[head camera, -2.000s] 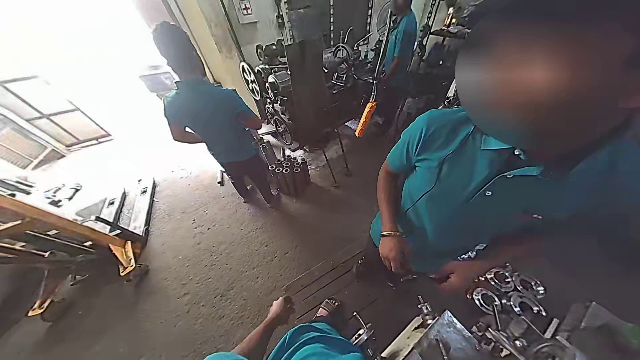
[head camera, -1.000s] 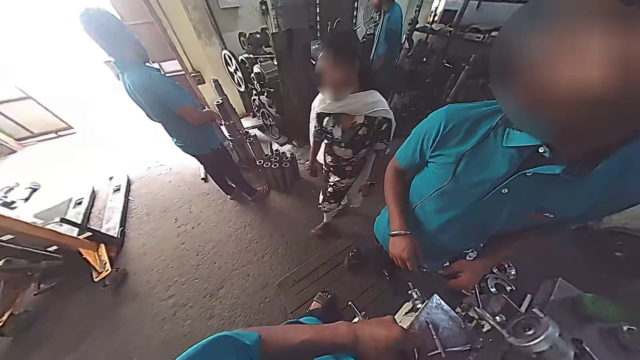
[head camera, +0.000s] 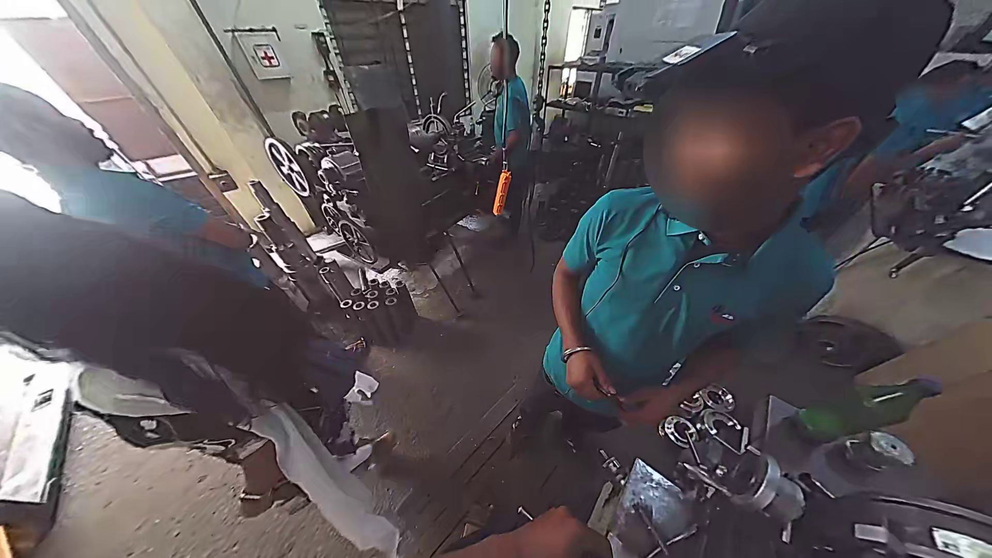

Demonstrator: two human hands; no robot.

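Note:
My left hand [head camera: 554,535] is at the bottom edge, reaching in from the left, blurred and partly cut off. Whether its fingers hold anything cannot be told. A small metal pin [head camera: 525,512] shows just beyond it. To its right lie a flat metal plate [head camera: 649,496] and a thin metal rod [head camera: 651,530]. Farther right are several metal rings [head camera: 679,431] and a cylindrical metal part [head camera: 777,492]. My right hand is not in view.
A co-worker [head camera: 635,302] in a teal shirt stands across the bench, hands near the rings. A green plastic bottle [head camera: 868,409] lies at right. Another person [head camera: 155,310] is close at left. Metal tubes [head camera: 376,298] stand on the floor, and an orange hoist pendant [head camera: 502,192] hangs behind.
My left hand has come from over the floor to beside the metal parts. A person with a white scarf, first seen one second ago in the middle, seems now close at left. The view has shifted.

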